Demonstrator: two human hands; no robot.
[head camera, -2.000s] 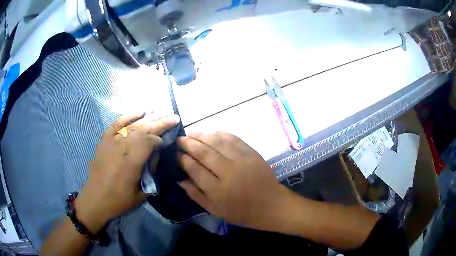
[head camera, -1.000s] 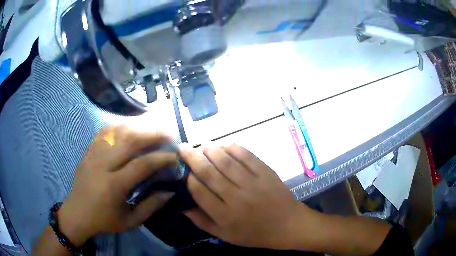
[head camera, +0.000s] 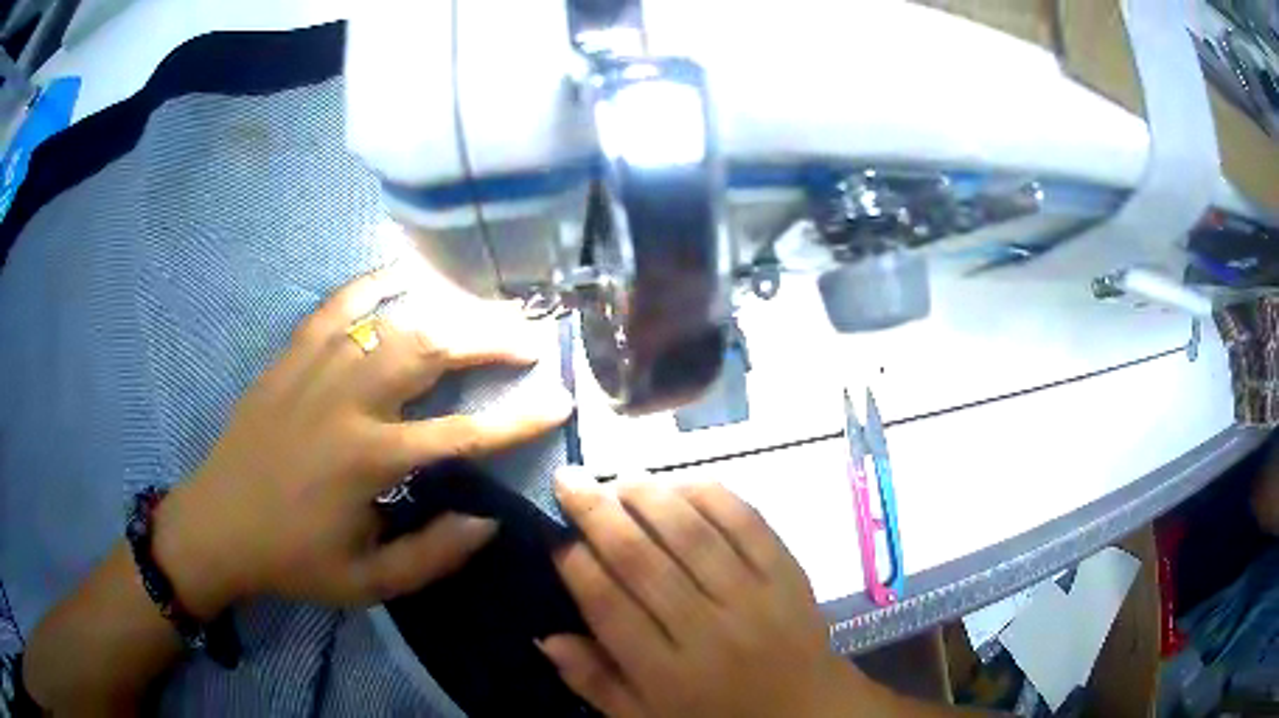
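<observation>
The grey-blue ribbed garment panel (head camera: 211, 183) lies at the left, with a wide black strip (head camera: 232, 56) along its top edge. A narrow dark edge (head camera: 571, 379) runs down its side toward the needle area. My left hand (head camera: 330, 449) lies on the panel, fingers spread, index fingertip beside the dark edge, thumb over black fabric (head camera: 491, 603). My right hand (head camera: 701, 603) rests at the lower end of the edge, its fingertips holding the black fabric's right side. The sewing machine head (head camera: 533, 126) stands above; its metal loop hides the presser foot.
Thread snips (head camera: 873, 505) with pink and blue handles lie right of the needle on the white machine bed (head camera: 1038, 330). A ruled tape (head camera: 982, 603) follows the front edge. A cardboard box (head camera: 1143, 631) with papers is below right. A blue card (head camera: 39, 133) is at far left.
The view has shifted, showing more of the machine head and black strip. My left hand's fingers have opened from their bunched grip and extended toward the needle. My right hand remains at the fabric edge.
</observation>
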